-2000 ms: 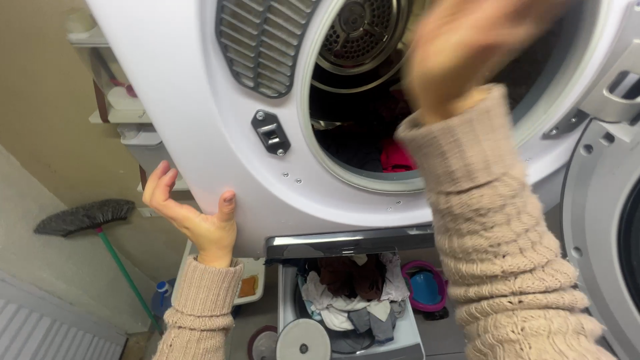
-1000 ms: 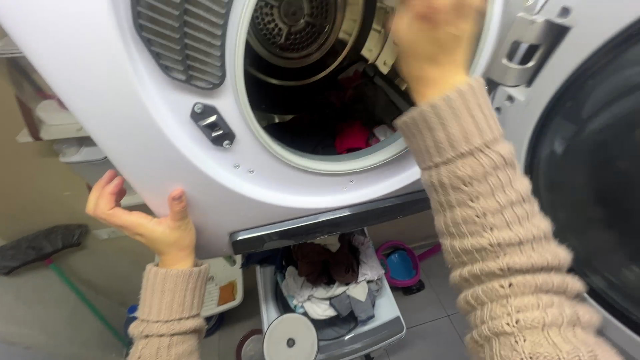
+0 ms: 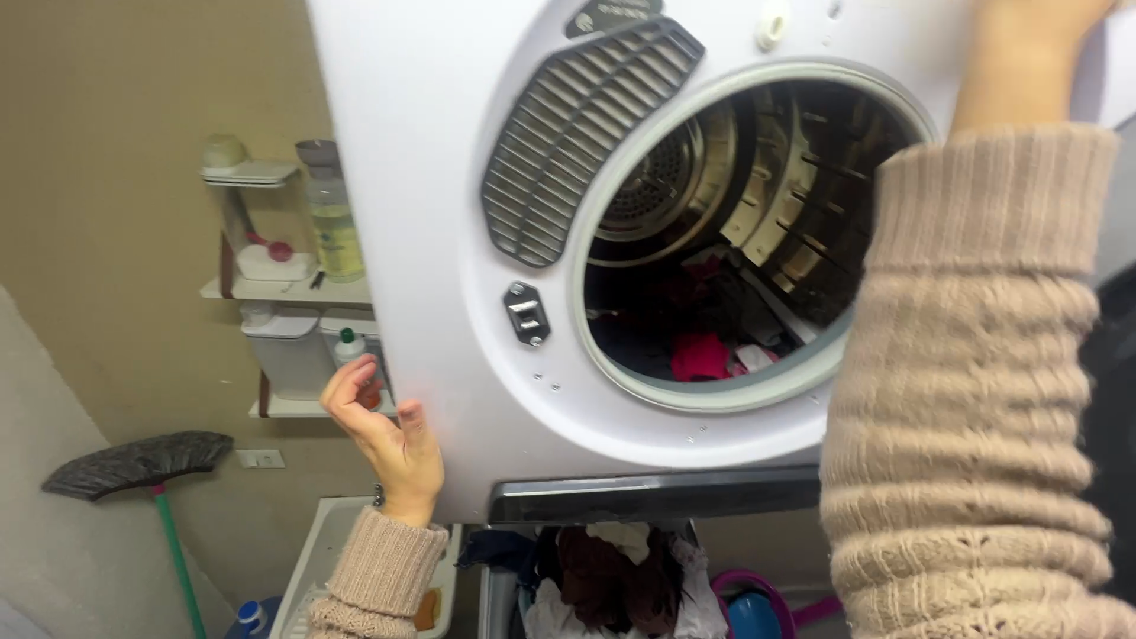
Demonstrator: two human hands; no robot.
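A white front-loading dryer [image 3: 426,231] fills the middle, with its round door opening uncovered. Inside the metal drum [image 3: 799,195] lie dark clothes and a bright pink-red garment [image 3: 699,357], near the lower rim. My left hand [image 3: 390,444], fingers apart, is beside the dryer's lower left edge and holds nothing. My right hand [image 3: 1034,35] reaches up to the dryer's upper right front; it is blurred and cut by the frame's top, so its fingers and anything in them are hidden. The dryer door [image 3: 1114,382] stands swung open at the right, partly behind my right sleeve.
Wall shelves [image 3: 333,288] with bottles and containers stand left. A broom [image 3: 142,466] with a green handle leans at the lower left. Below the dryer are a basket of clothes [image 3: 612,581], a magenta-rimmed item [image 3: 785,603] and a white sink or tub [image 3: 311,550].
My right hand has moved from in front of the drum opening to the dryer's upper right. My left hand stays by the lower left edge, fingers apart. The view has shifted.
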